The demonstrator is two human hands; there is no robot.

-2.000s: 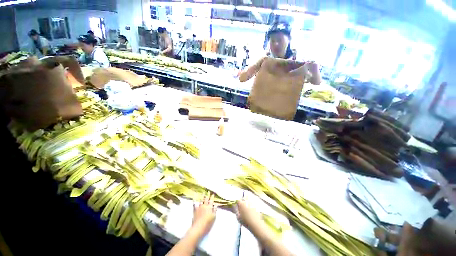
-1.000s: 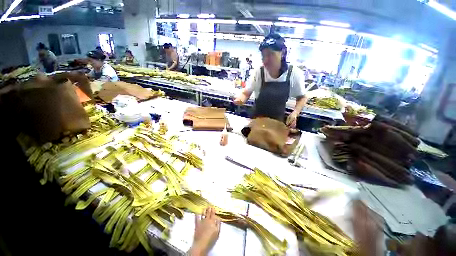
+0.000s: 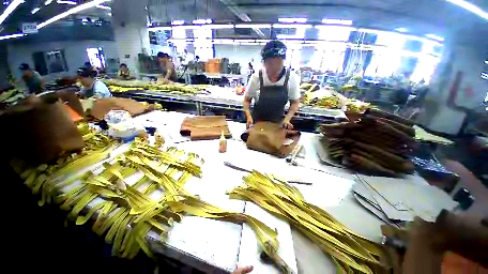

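Observation:
Several yellow-green straps (image 3: pixel 219 212) run from the strap pile (image 3: pixel 128 184) at left across the pale work board (image 3: pixel 200 238); their ends droop at the near edge. The strap bundle (image 3: pixel 299 211) lies fanned out at centre-right. Only the fingertips of my left hand (image 3: pixel 243 269) seem to show at the bottom edge, cut off; what it does cannot be told. My right hand cannot be made out.
A glue bottle (image 3: pixel 222 143) stands at the far side, beside folded brown panels (image 3: pixel 205 128). A person (image 3: pixel 273 88) opposite handles a brown bag piece (image 3: pixel 266 137), near a pale-handled hammer (image 3: pixel 294 153). Dark panels (image 3: pixel 369 142) and white sheets (image 3: pixel 404 198) lie right.
My hands have left the straps; the left is now mostly below the frame and the right has gone from view. The person opposite has lowered the brown piece onto the table.

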